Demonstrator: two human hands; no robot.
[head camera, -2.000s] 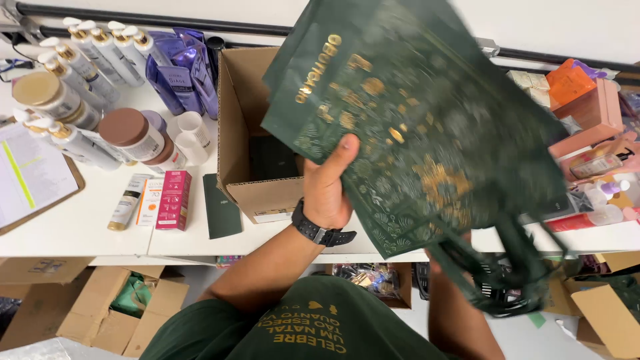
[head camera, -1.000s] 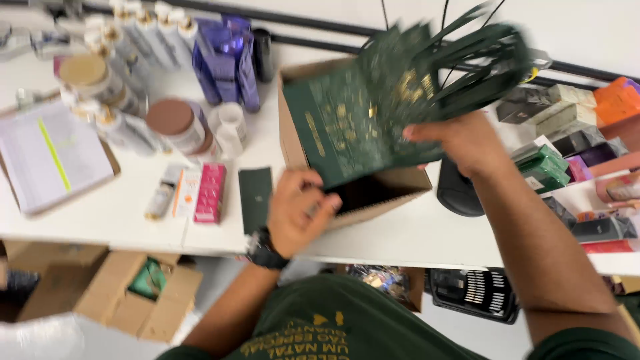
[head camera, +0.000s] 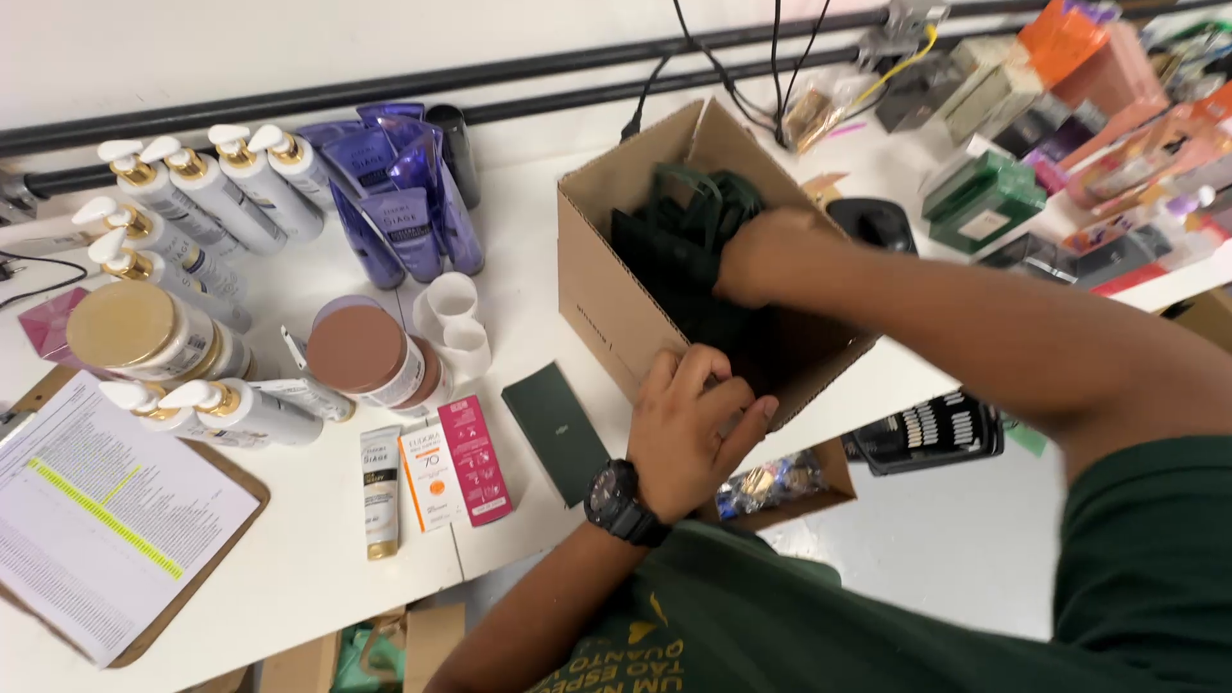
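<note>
An open cardboard box (head camera: 616, 298) stands tilted in view on the white table. Dark green gift bags with cord-like handles (head camera: 698, 207) lie inside it. My right hand (head camera: 780, 255) reaches into the box against the bags; its fingertips are partly hidden, so its grip cannot be told. My left hand (head camera: 688, 423), with a black watch on the wrist, rests at the box's near rim, fingers bent over the cardboard edge. Left of the box lie a flat dark green box (head camera: 556, 433), a magenta carton (head camera: 476, 460), a white and orange carton (head camera: 426, 476) and a cream tube (head camera: 380, 493).
White pump bottles (head camera: 260, 192), purple pouches (head camera: 404, 212), lidded jars (head camera: 358, 348) and a clipboard with papers (head camera: 106, 510) occupy the left. A black computer mouse (head camera: 871, 226) and assorted product boxes (head camera: 987, 202) are at right. Cables hang behind. Below the table are open cartons (head camera: 433, 645).
The green gift bags, held above the box earlier, are now down inside it. My right hand has moved down into the box. My left hand has gone to the box's near rim.
</note>
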